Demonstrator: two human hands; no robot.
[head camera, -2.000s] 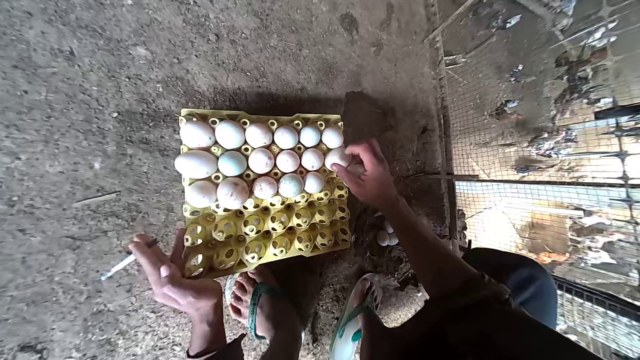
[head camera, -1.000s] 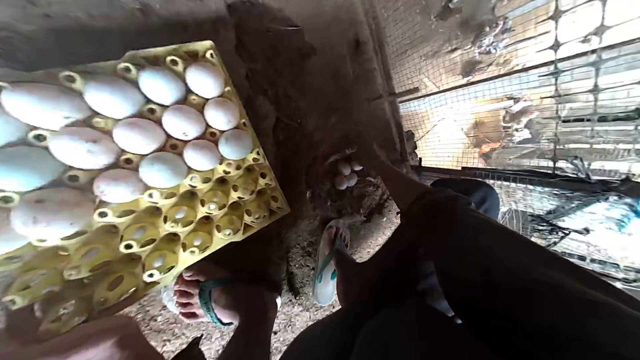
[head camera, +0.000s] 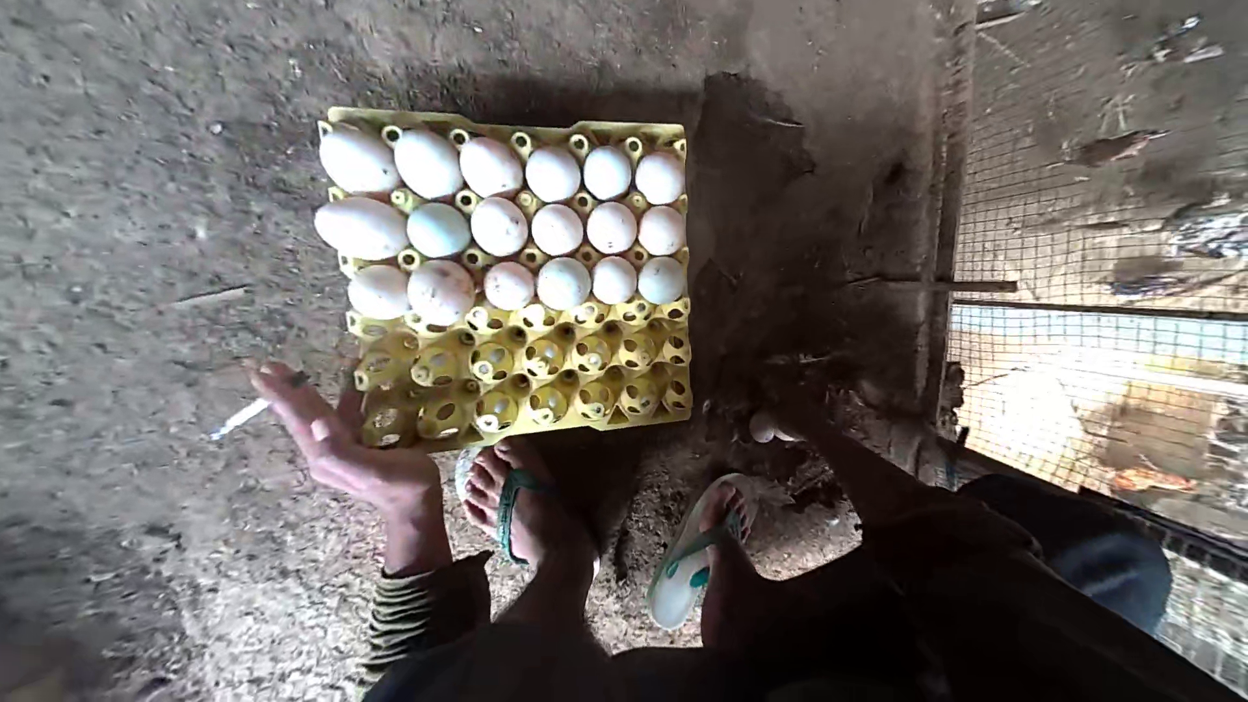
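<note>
A yellow plastic egg tray (head camera: 507, 429) carries three rows of whitish and pale bluish eggs (head camera: 557, 230); the cups of its two lower rows hold none. At the tray's lower left corner, my left hand (head camera: 356, 453) grips the edge from the side and underneath, with a lit-looking white cigarette (head camera: 239, 419) between its fingers. To the right of the tray and lower, my right hand (head camera: 801, 421) reaches down in shadow to a few whitish eggs (head camera: 763, 427) on the dark ground. Its fingers are too dark to make out.
My feet in pale flip-flops with green straps (head camera: 678, 585) stand on the dirt floor below the tray. Wire mesh fencing (head camera: 1033, 224) with a wooden rail (head camera: 951, 195) runs along the right side. A short stick (head camera: 210, 295) lies on the ground at left.
My right hand has moved from the tray's right edge down to the eggs on the ground. An egg now shows at the right end of the third row, where my fingers were.
</note>
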